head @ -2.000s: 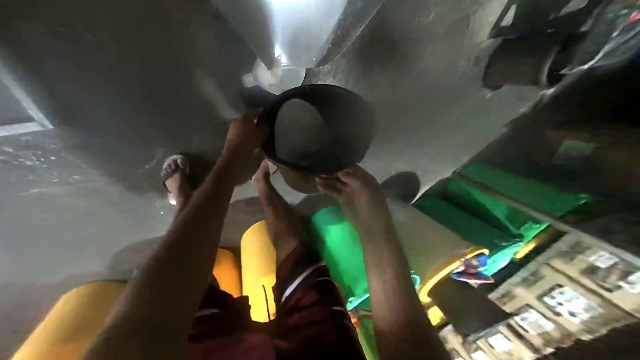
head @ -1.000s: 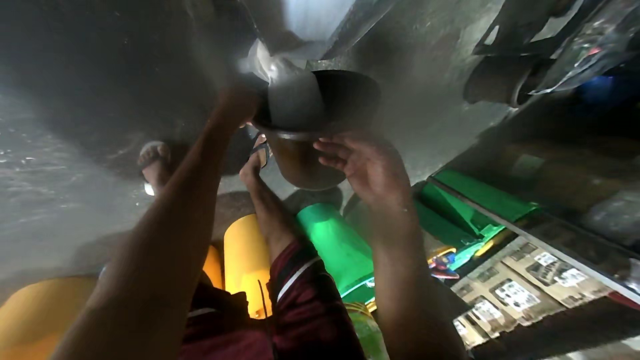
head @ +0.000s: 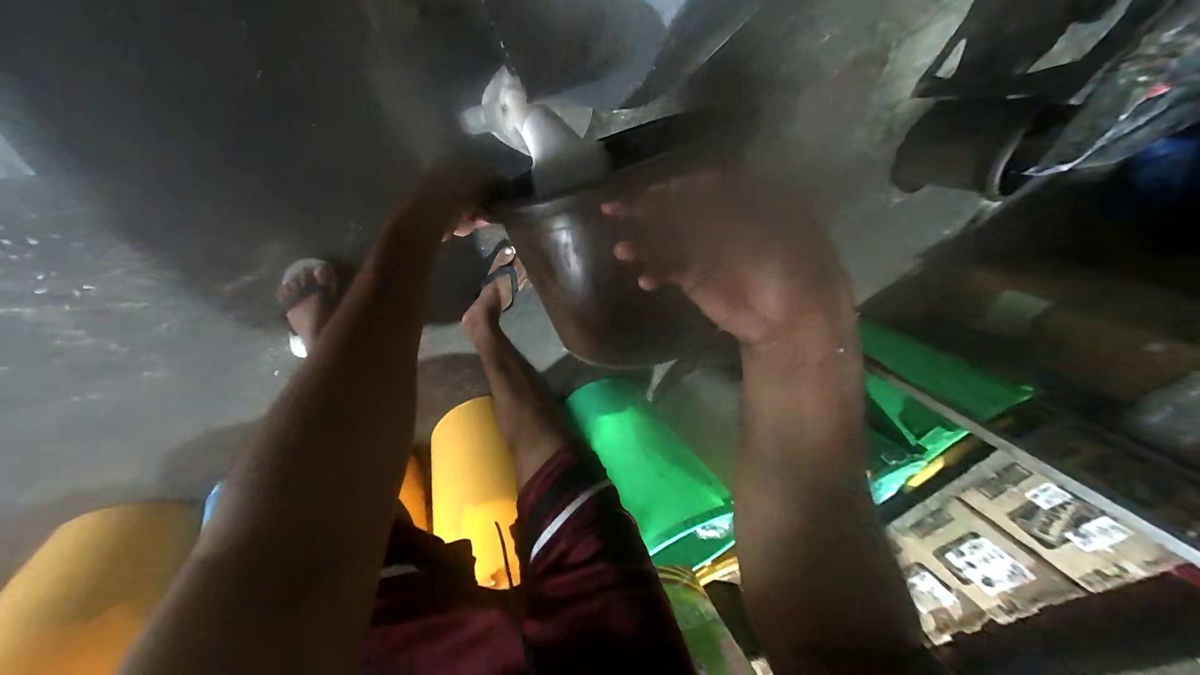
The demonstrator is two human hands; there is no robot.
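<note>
A dark bucket (head: 609, 291) hangs in front of me beneath a metal chute or hopper (head: 591, 47). White material (head: 553, 141) comes from a pale outlet at the chute and reaches the bucket's mouth. My left hand (head: 459, 202) grips the rim on the left, its fingers partly hidden behind my wrist and in dust. My right hand (head: 722, 253) is beside the bucket's right side with its fingers apart, blurred; whether it touches the wall cannot be told.
Yellow containers (head: 473, 487) and a green container (head: 647, 459) stand by my legs. At the lower right are cardboard boxes (head: 994, 553) with labels and another green container (head: 937, 384). A dark cylindrical object (head: 956, 145) lies at the upper right. Dust hangs over the grey floor (head: 112, 309).
The bucket has tilted so that its outer side faces me, where its open mouth showed before. My right hand has left the lower rim. White material now runs at the outlet.
</note>
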